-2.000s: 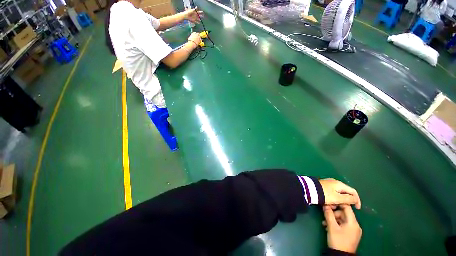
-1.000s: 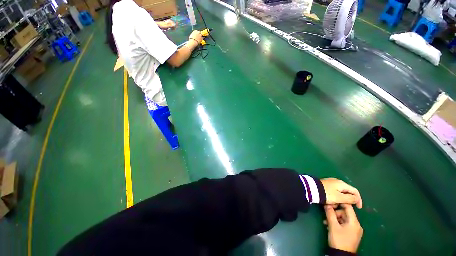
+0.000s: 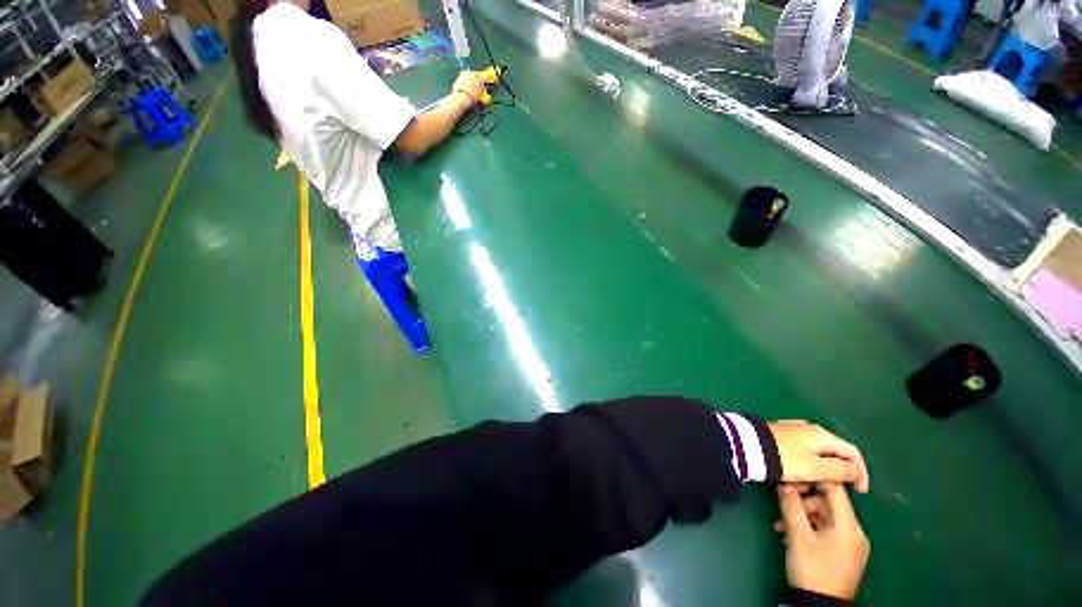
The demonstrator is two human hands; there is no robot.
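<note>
My left hand (image 3: 819,455) reaches in from the left in a black sleeve with a striped cuff. My right hand (image 3: 827,543) is just below it, fingers bent up and touching the left hand. Whether anything is held between the fingers cannot be seen. A black cylindrical housing (image 3: 953,381) lies tilted on the green conveyor belt (image 3: 664,320), up and right of my hands, with a red wire and a yellow-green spot at its open end. A second black housing (image 3: 757,217) is farther up the belt.
A person in a white shirt (image 3: 338,107) at the belt's left side holds a yellow tool (image 3: 489,83). A white bundle (image 3: 608,84) lies on the far belt. A white-edged shelf (image 3: 878,190) with a white fan (image 3: 812,53) runs along the right side. A blue stool (image 3: 392,291) is left.
Both black housings have moved along the belt toward me and to the right. The other person's far hand has dropped out of sight. My hands remain together in nearly the same place.
</note>
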